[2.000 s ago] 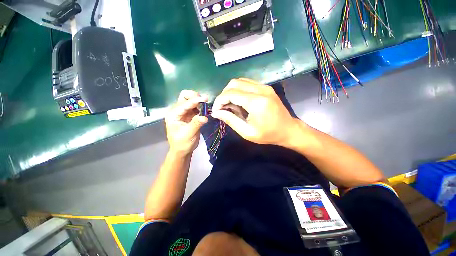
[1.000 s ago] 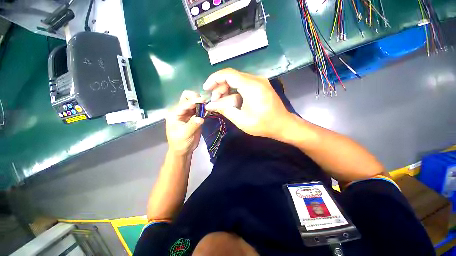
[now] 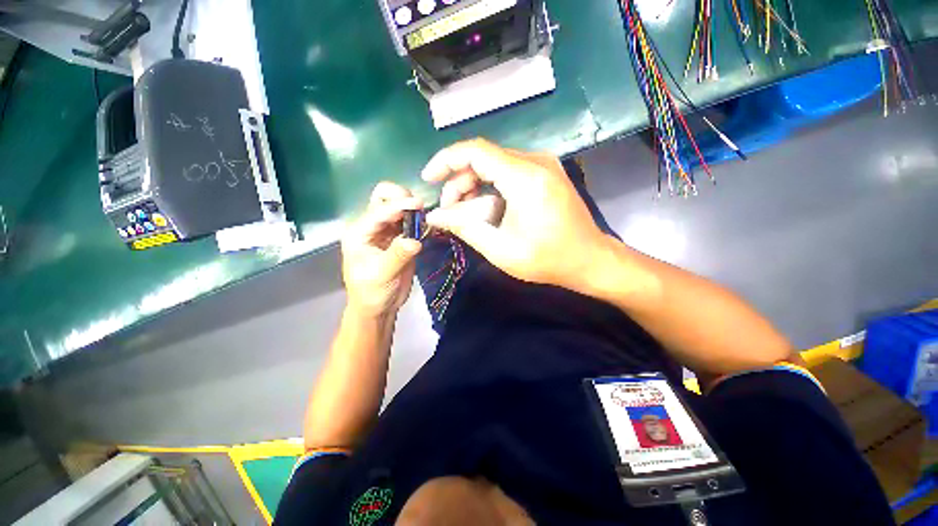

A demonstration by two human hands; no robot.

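Observation:
A small dark connector housing (image 3: pixel 413 224) is pinched between the thumb and fingers of my left hand (image 3: pixel 379 252), just in front of the bench edge. Thin multicoloured harness wires (image 3: pixel 449 275) hang from it down over my dark clothing. My right hand (image 3: pixel 525 211) is beside it, thumb and fingertips close to the housing's right side, where the wires leave. Its index finger is raised and bent. The fingers hide what, if anything, the right fingertips grip.
Grey machines stand on the green bench at left (image 3: pixel 195 149) and top centre (image 3: pixel 478 46). Loose wire bundles (image 3: pixel 658 103) hang over the bench edge at right, near a blue bin (image 3: pixel 823 95). A cardboard box (image 3: pixel 869 416) and blue crates (image 3: pixel 903 354) are at lower right.
Compared with two seconds ago, my right index finger has lifted and the right fingertips have shifted slightly left. My left hand still holds the housing in nearly the same place.

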